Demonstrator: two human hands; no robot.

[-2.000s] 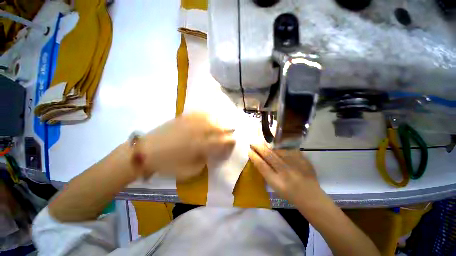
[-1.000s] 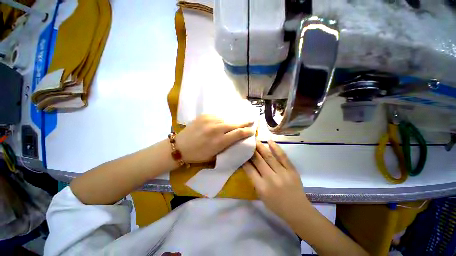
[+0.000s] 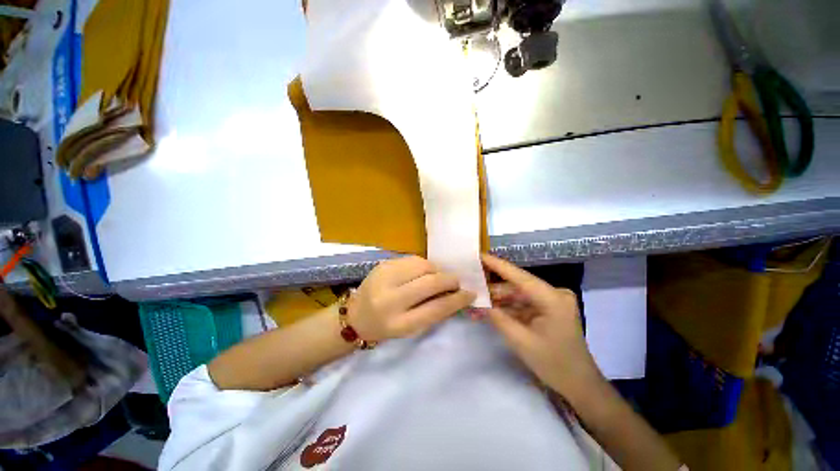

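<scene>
A white-faced piece (image 3: 449, 198) lies on a mustard panel (image 3: 361, 179) and runs from under the lamp by the presser foot (image 3: 468, 17) down over the table's front edge. Its narrow end is between my hands. My left hand (image 3: 405, 296) pinches this end from the left, fingers bent over it. My right hand (image 3: 536, 317) holds the same end from the right, thumb and fingers at its corner. A thin mustard edge shows along the right side of the white strip.
Scissors (image 3: 764, 124) with yellow and green handles lie at the right on the machine bed. A folded stack of mustard pieces (image 3: 115, 92) lies at the left. A green basket (image 3: 189, 340) and mustard cloth (image 3: 709, 294) are below the table edge.
The view has tilted lower, so the machine head is mostly out of the picture. Both hands have moved from beside the needle to the table's front edge, and the white strip now lies straight.
</scene>
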